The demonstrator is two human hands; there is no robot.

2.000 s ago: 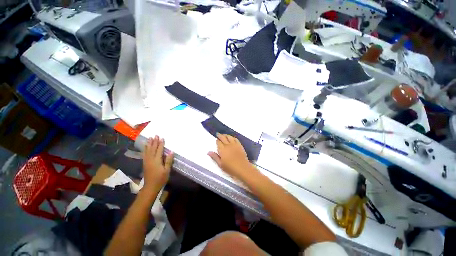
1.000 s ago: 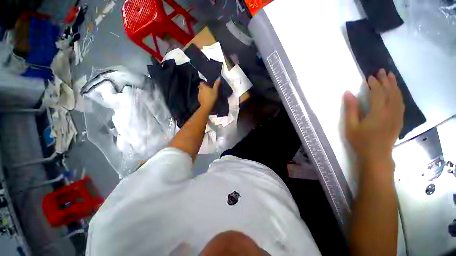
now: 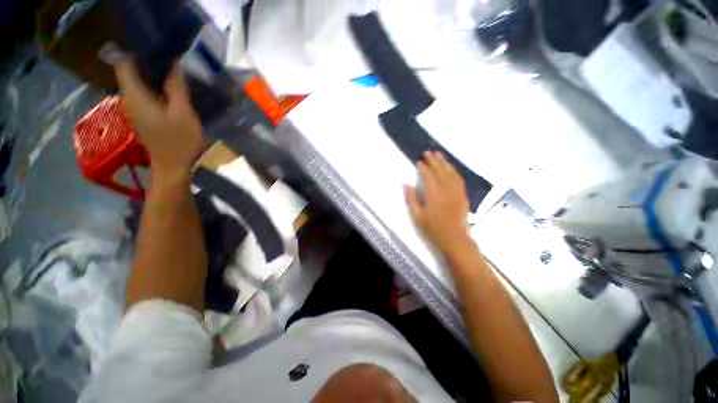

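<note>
Two dark, slightly curved strips lie on the white table, the upper one (image 3: 390,63) touching the lower one (image 3: 413,135). My right hand (image 3: 445,201) rests palm down with its fingertips on the lower strip. My left hand (image 3: 161,118) is raised at the upper left, beyond the table edge, thumb and fingers spread. It is blurred against dark shapes, so I cannot tell whether it holds a piece. Another dark curved strip (image 3: 244,208) lies on the heap of dark and white pieces below the table.
The sewing machine (image 3: 622,228) stands at right, with yellow-handled shears (image 3: 590,378) at lower right. A red stool (image 3: 110,142) is at left. The ruler-marked table edge (image 3: 378,236) runs diagonally. An orange piece (image 3: 268,98) is at the table's left corner.
The view has swung back towards the table. My left hand has left the heap and risen to the upper left. My right hand stays on the lower strip.
</note>
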